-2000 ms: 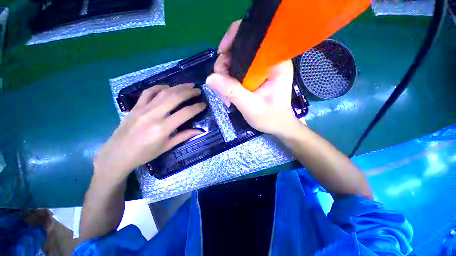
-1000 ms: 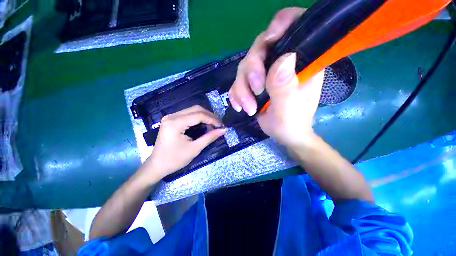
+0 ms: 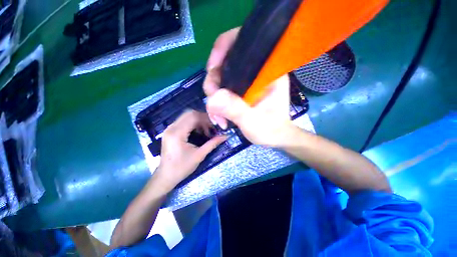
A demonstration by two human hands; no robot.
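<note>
A black plastic housing (image 3: 168,107) lies tilted on a silvery protective sheet (image 3: 240,169) in front of me. My right hand (image 3: 255,105) is wrapped around an orange and black electric screwdriver (image 3: 285,45), large and blurred near the camera. Its tip is hidden by my fingers over the middle of the housing. My left hand (image 3: 183,145) rests on the housing, thumb and index finger close together near its middle strip. Whether they pinch a small part cannot be seen.
A round perforated screw dish (image 3: 328,70) stands right of the housing. A black cord (image 3: 401,88) hangs at the right. Another housing (image 3: 145,25) lies on its sheet at the back left. More housings (image 3: 20,95) lie at the left edge. Part of another person's arm (image 3: 82,241) shows bottom left.
My right hand and screwdriver have moved left over the housing's middle, and the tool stands steeper. My left hand stays near the middle strip. More housings show at the left.
</note>
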